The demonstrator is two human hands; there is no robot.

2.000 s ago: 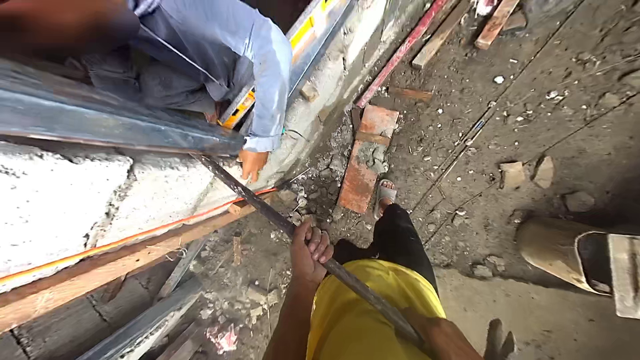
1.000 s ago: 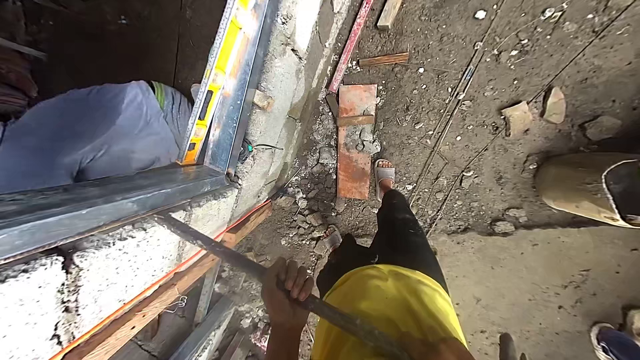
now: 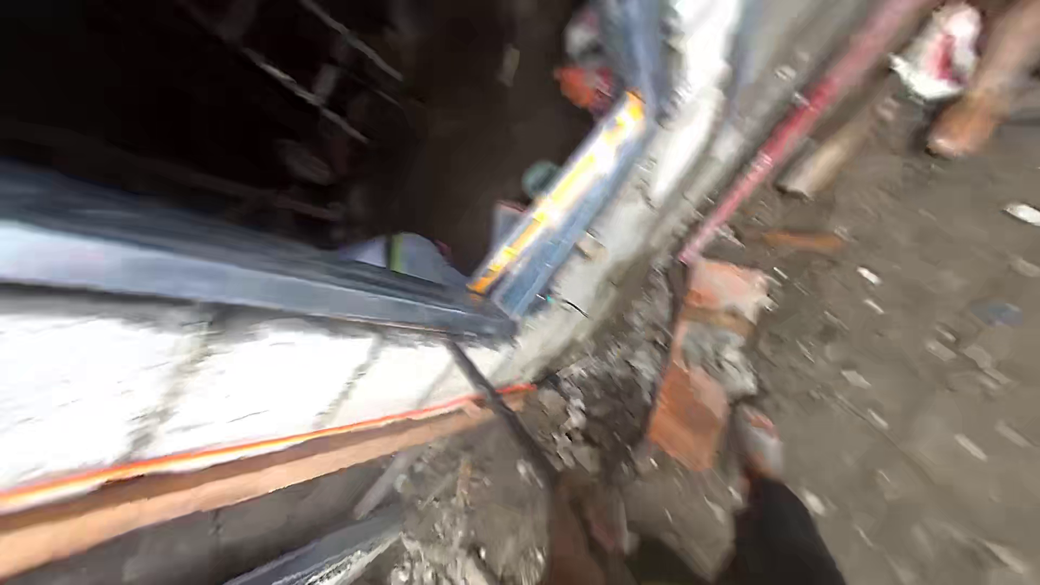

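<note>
The view is blurred. My left hand [image 3: 573,508] is at the bottom edge, closed around a dark metal bar [image 3: 512,422]. The bar's far end meets the underside of a grey metal frame [image 3: 325,284] near its corner, above the whitish block wall [image 3: 268,382]. A yellow spirit level [image 3: 561,199] lies along the frame's other member. Orange string [image 3: 325,431] runs along a wooden board [image 3: 244,475] beside the wall. My right hand is out of view.
Right of the wall lie a reddish plank with mortar on it [image 3: 691,406], a red bar [image 3: 780,146] and rubble [image 3: 569,406]. Part of a co-worker's clothing [image 3: 414,256] shows behind the frame, and a person's foot [image 3: 963,126] at the upper right.
The view has swung upward and turned. The co-worker, whose hand was at the frame's corner two seconds ago, has drawn back behind the frame. My left hand stays on the bar.
</note>
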